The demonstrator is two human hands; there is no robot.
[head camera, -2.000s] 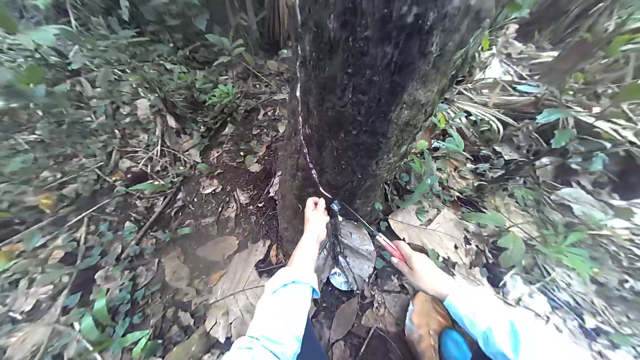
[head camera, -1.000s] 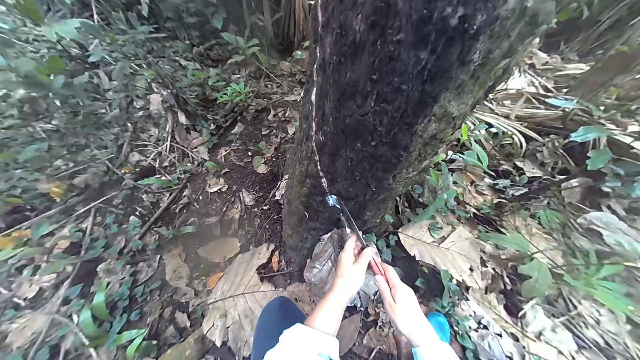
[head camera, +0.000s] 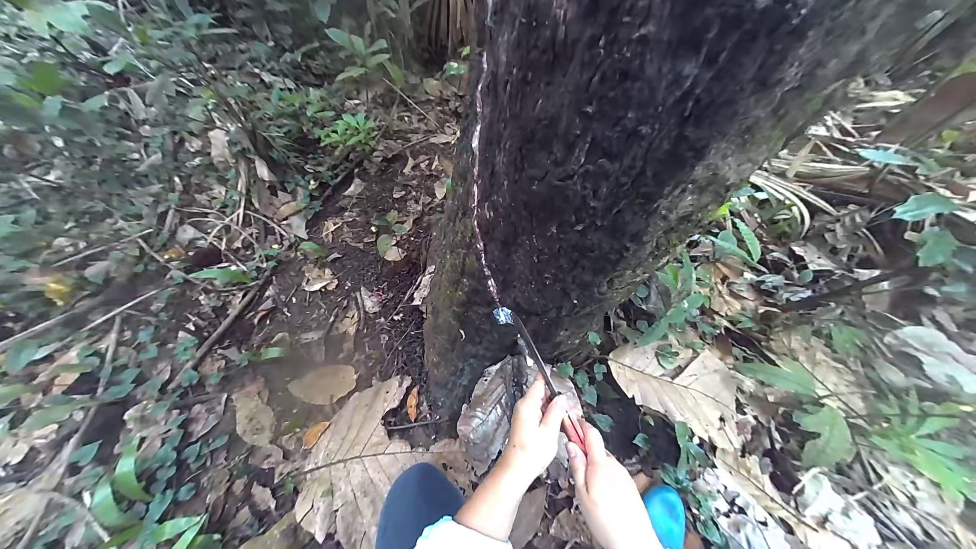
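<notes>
A long tool with a dark metal shaft [head camera: 534, 352] and a red handle slants up from my hands to the foot of a dark tree trunk [head camera: 602, 168]. My left hand [head camera: 534, 431] is wrapped round the tool where shaft and handle meet. Lower down, my right hand [head camera: 598, 476] grips the red handle. At the tool's far end, a small shiny bluish-silver piece [head camera: 502, 315] lies against the bark; whether it belongs to the tool I cannot tell. A thin, pale and reddish cut line [head camera: 479, 191] runs down the trunk to that piece.
Large dry leaves [head camera: 358, 465] lie round the trunk's base, with another broad one [head camera: 679, 385] at the right. My knee [head camera: 419, 503] and a blue shoe or boot tip [head camera: 665, 515] show below. Low green plants [head camera: 351, 130] and thin sticks [head camera: 221, 332] cover the ground.
My left hand, near the bottom of the cut line two seconds ago, has come down onto the tool. Both hands now hold it close together, much as one second ago.
</notes>
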